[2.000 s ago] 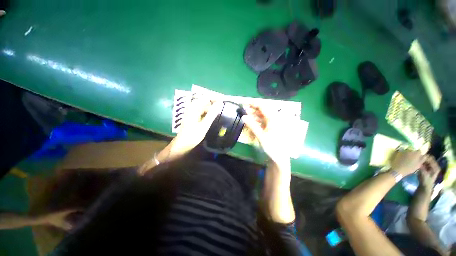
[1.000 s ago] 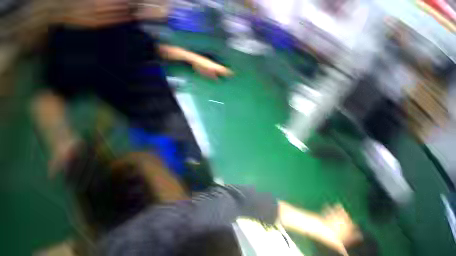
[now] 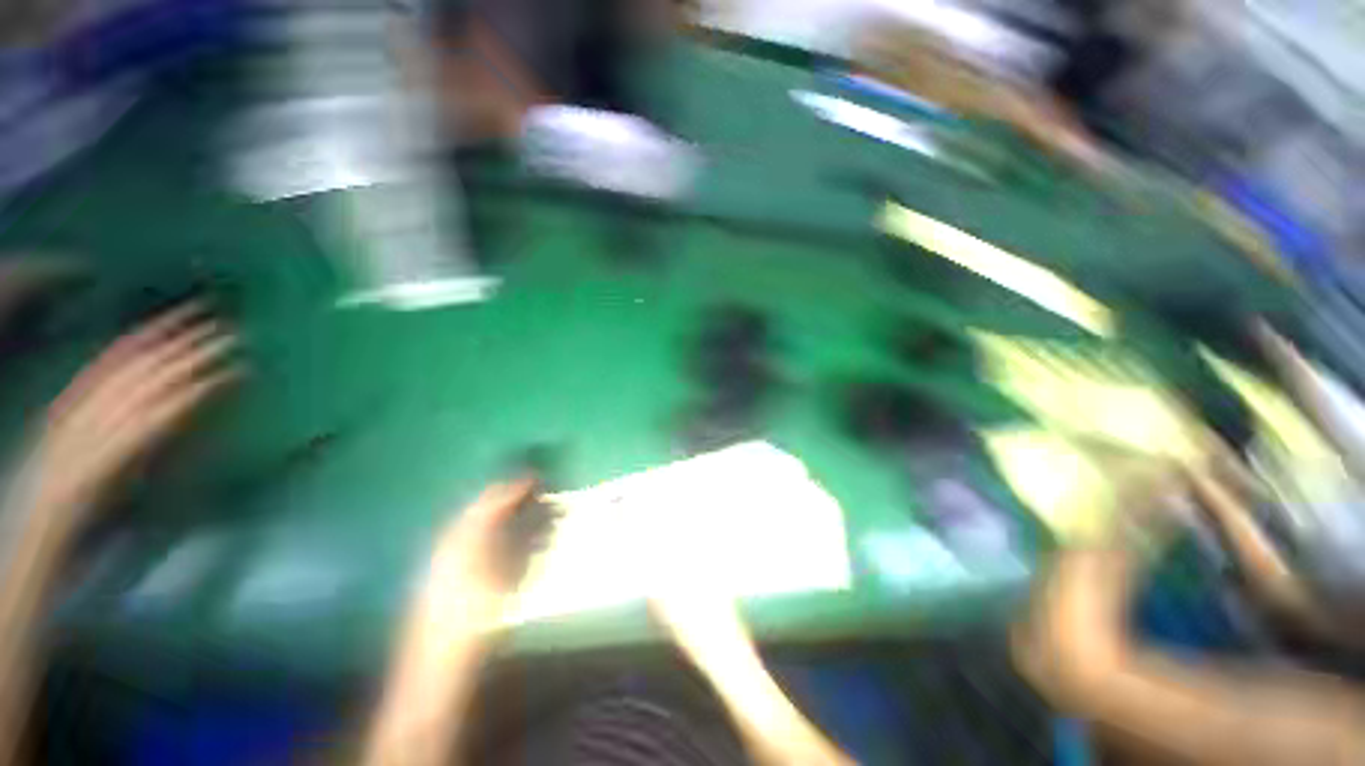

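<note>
The view is badly blurred. My left hand (image 3: 476,561) is at the left end of the white sheets (image 3: 719,524), with a small dark part (image 3: 530,521) at its fingers; its shape is smeared, and it looks held. My right hand (image 3: 696,606) is at the front edge of the sheets, washed out by glare; its fingers and anything in them cannot be made out. The marks on the sheets do not show.
Dark parts (image 3: 731,359) lie on the green table (image 3: 434,389) beyond the sheets, more (image 3: 891,407) to the right. Another person's hand (image 3: 142,382) is at far left. Another person's arms (image 3: 1085,614) are at right by yellowish sheets (image 3: 1078,389). A pale blurred object (image 3: 404,225) stands beyond.
The view swung away and back. The black oval base between both hands two seconds ago no longer shows there; the hands are now apart, a dark part at my left fingers.
</note>
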